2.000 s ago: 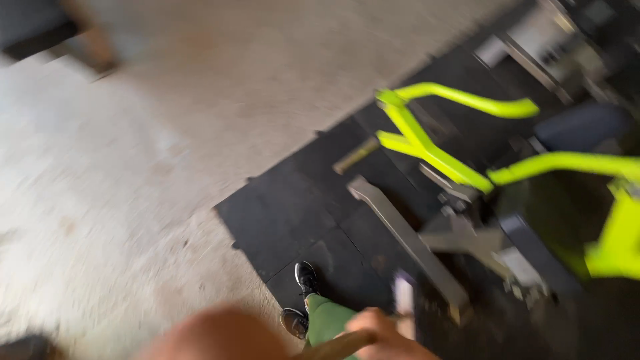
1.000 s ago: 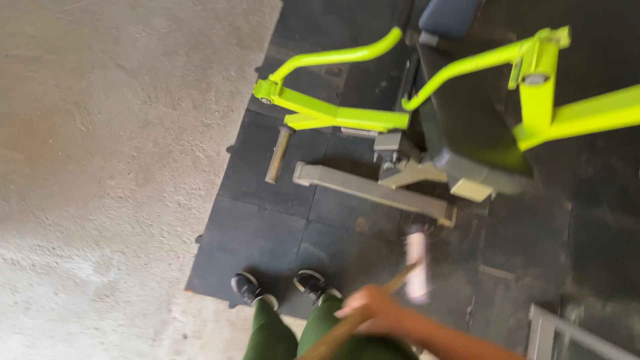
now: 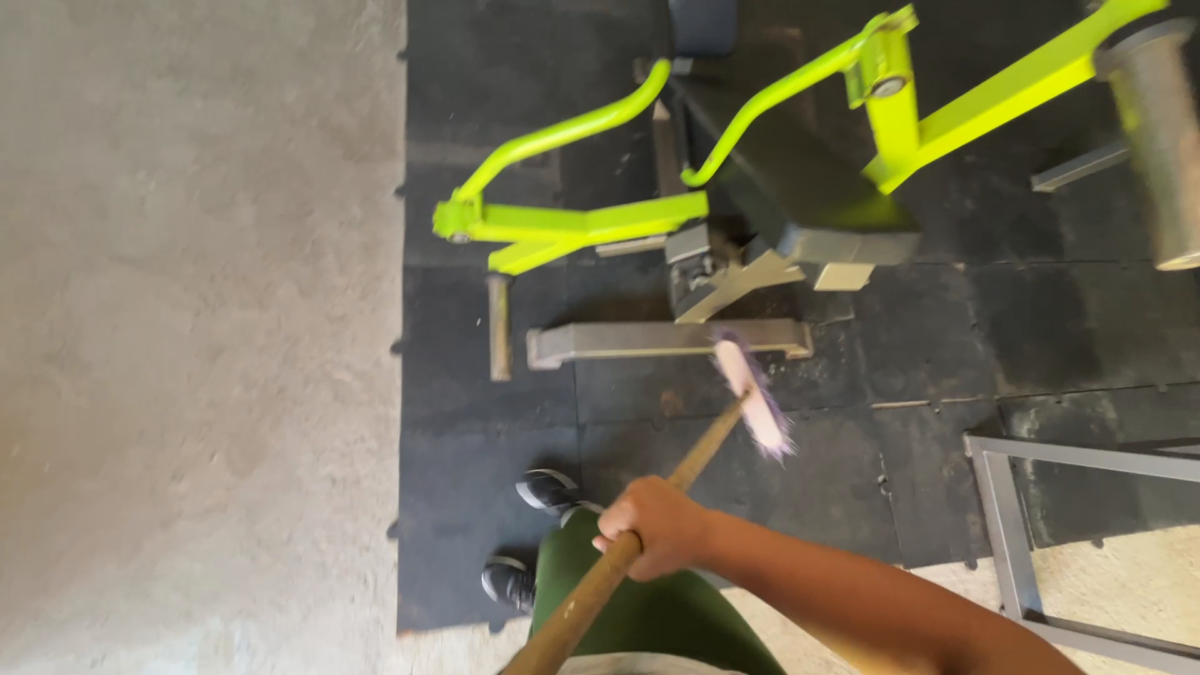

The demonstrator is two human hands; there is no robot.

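My right hand (image 3: 654, 527) is closed around the wooden handle (image 3: 586, 600) of a push broom. The handle runs from the bottom edge up to the broom's pale pink head (image 3: 750, 398), whose purple bristles lie on the black rubber mat, close by the grey foot bar of an exercise machine. My left hand is outside the picture. The top end of the handle is out of view too.
A weight machine with lime-green arms (image 3: 581, 223), a black padded bench (image 3: 797, 178) and a grey foot bar (image 3: 656, 339) stands ahead on rubber mats (image 3: 487, 394). Bare concrete (image 3: 206, 328) lies at left. A grey metal frame (image 3: 1008, 525) is at right. My shoes are on the mat.
The view has turned and shifted a good deal. My right hand keeps its hold on the broom handle. The broom head now shows close by the foot bar.
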